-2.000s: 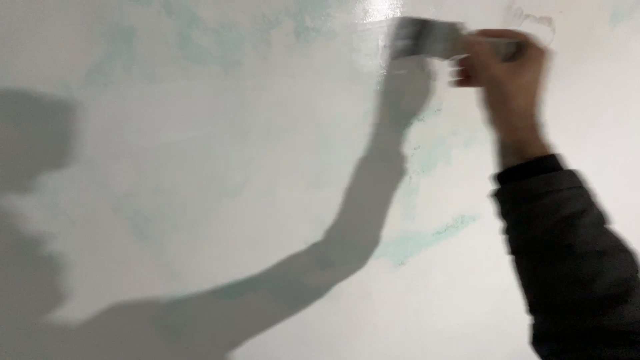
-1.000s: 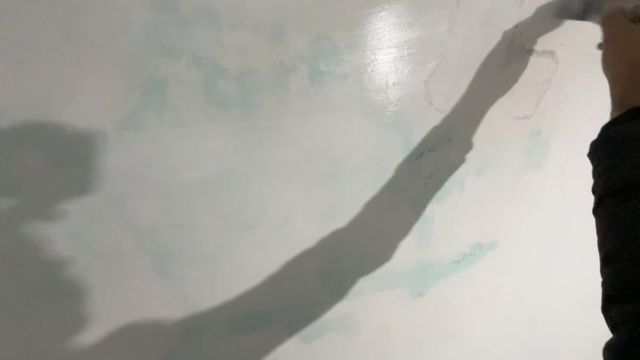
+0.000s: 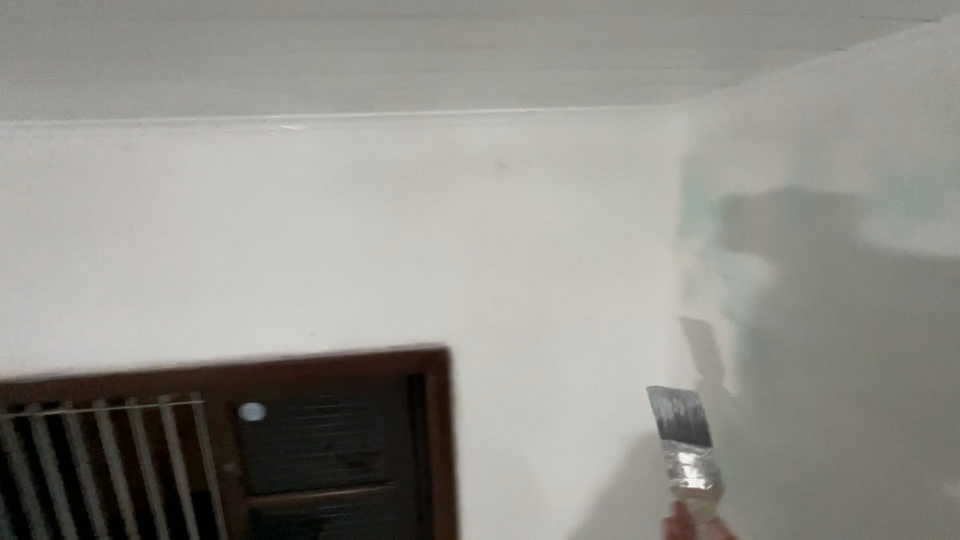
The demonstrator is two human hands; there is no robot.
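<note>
At the lower right, my right hand (image 3: 694, 525) grips a flat paintbrush (image 3: 681, 431) by its handle, bristles pointing up. The bristles are dark with pale paint at the tips, and the metal ferrule shines. Only the fingers show at the bottom edge. The brush is in front of the corner where a white wall (image 3: 375, 232) meets a right-hand wall (image 3: 847, 360) with pale green patches; whether it touches either cannot be told. Shadows of a head and of the brush fall on the right-hand wall. My left hand is out of view.
A brown wooden window frame (image 3: 442, 442) with dark louvred panes is at the lower left. Light metal bars (image 3: 112, 450) stand at its left part. A pale boarded ceiling (image 3: 337, 60) runs across the top and meets both walls.
The view has swung from the green-patched wall to the corner, window and ceiling. The brush, sideways on that wall two seconds ago, is now upright in my right hand.
</note>
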